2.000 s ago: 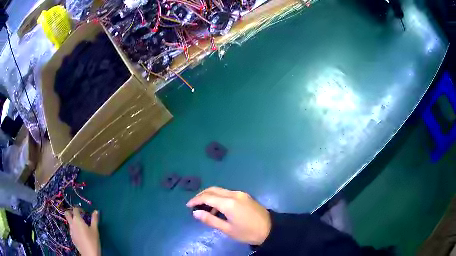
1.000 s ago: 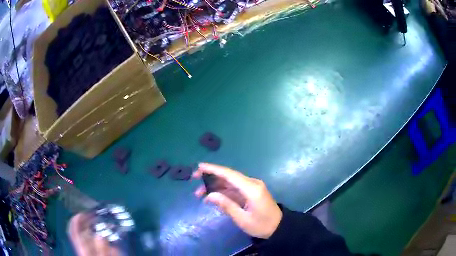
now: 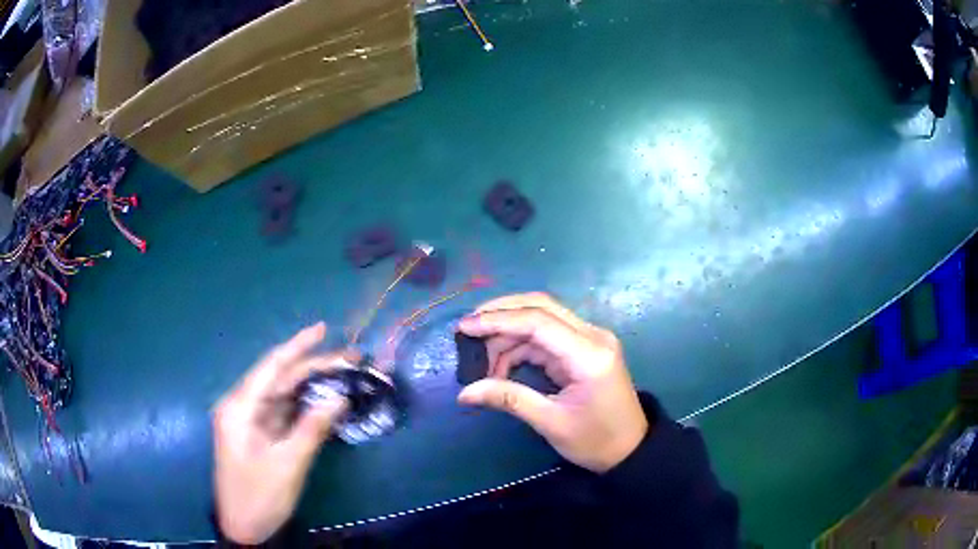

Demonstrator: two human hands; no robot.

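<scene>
My left hand holds a round LED board, blurred, with pale shiny dots. Its lead wires run up and to the right, one ending in a white connector. My right hand holds a black foam pad between thumb and fingertips, just right of the board and apart from it. Another dark piece shows within the right palm. Several loose foam pads lie beyond the hands, one apart at the right, others further left.
A cardboard carton of black foam stands at the upper left. A pile of wired modules lies at the left. A black tool stands at the upper right. A blue plastic stool is beyond the green table's right edge.
My left hand has left the module pile with an LED board and moved right, towards my right hand. My right hand still holds foam. The view has shifted, so the carton sits higher.
</scene>
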